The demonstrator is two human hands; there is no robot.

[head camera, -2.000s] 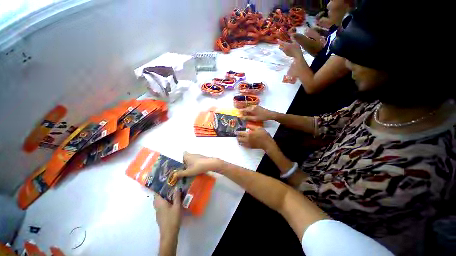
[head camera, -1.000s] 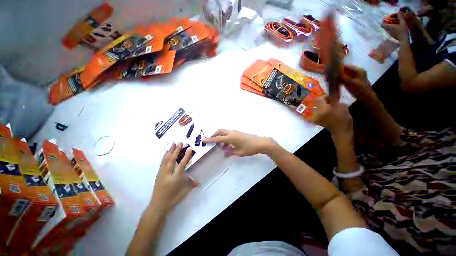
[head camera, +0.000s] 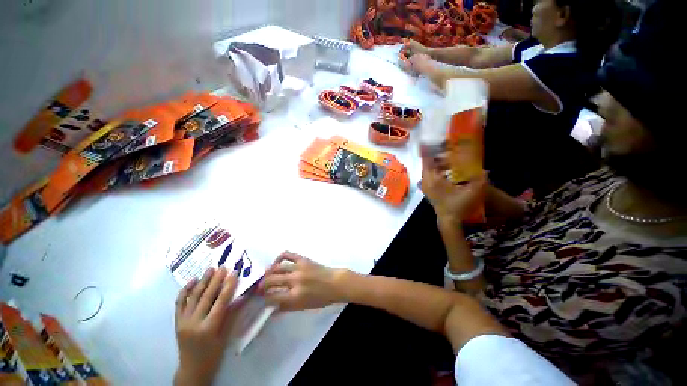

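Note:
A retail box (head camera: 212, 255) lies on the table in front of me with its white printed panel up. My left hand (head camera: 202, 313) lies over its near left part, fingers spread on the panel and edge. My right hand (head camera: 301, 282) is at the box's near right end, with fingers bent at the edge. A pale flap or edge sticks out below my fingers. The hands hide the near end of the box.
Flat cartons (head camera: 143, 139) overlap at the back left; more (head camera: 358, 167) lie ahead. Finished boxes (head camera: 49, 354) stand lower left. Coils in trays (head camera: 388, 133) lie beyond. A person at right holds an open carton (head camera: 465, 143). A thin ring (head camera: 88, 304) lies left.
Two seconds ago the box had its orange-and-dark side up; now white is up. Since one second ago my fingers have shifted at its near end. The neighbour's carton now shows open. The view has shifted.

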